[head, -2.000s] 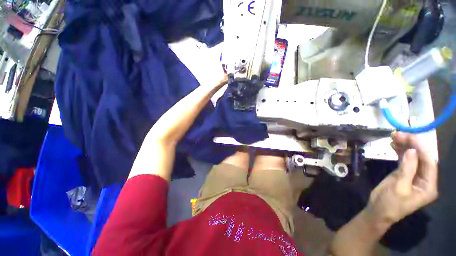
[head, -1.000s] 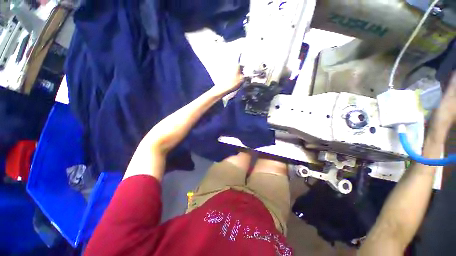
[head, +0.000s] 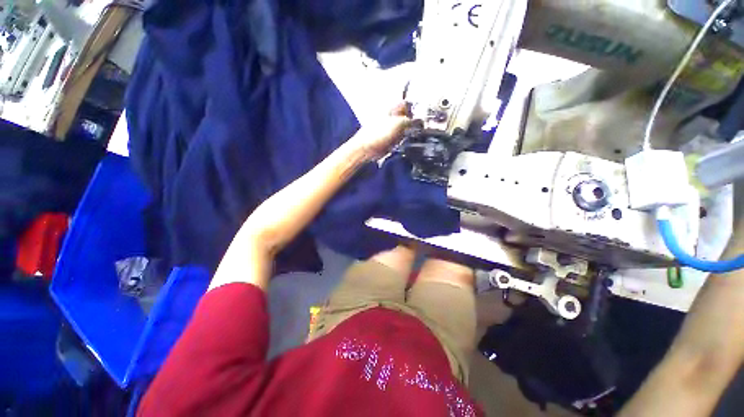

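Observation:
A navy garment (head: 236, 138) lies in folds over the left of the table, and part of it passes under the needle area (head: 431, 153) of the off-white sewing machine (head: 522, 186). My left hand (head: 391, 129) is at the left side of the machine head, beside the needle area. Its fingertips are partly hidden by the head, so its grip cannot be told. My right forearm reaches up along the right edge of the picture. My right hand is cut off by that edge.
A white box (head: 655, 179) with a blue tube sits on the machine's right side. A pale linkage (head: 538, 291) hangs under the table edge. A blue bin (head: 102, 244) stands at the left on the floor. Dark cloth (head: 555, 354) lies low at the right.
My right hand has moved from beside the table's right corner upward and out of the picture. My left hand has stayed near the machine head. The view has shifted, moving the machine rightward.

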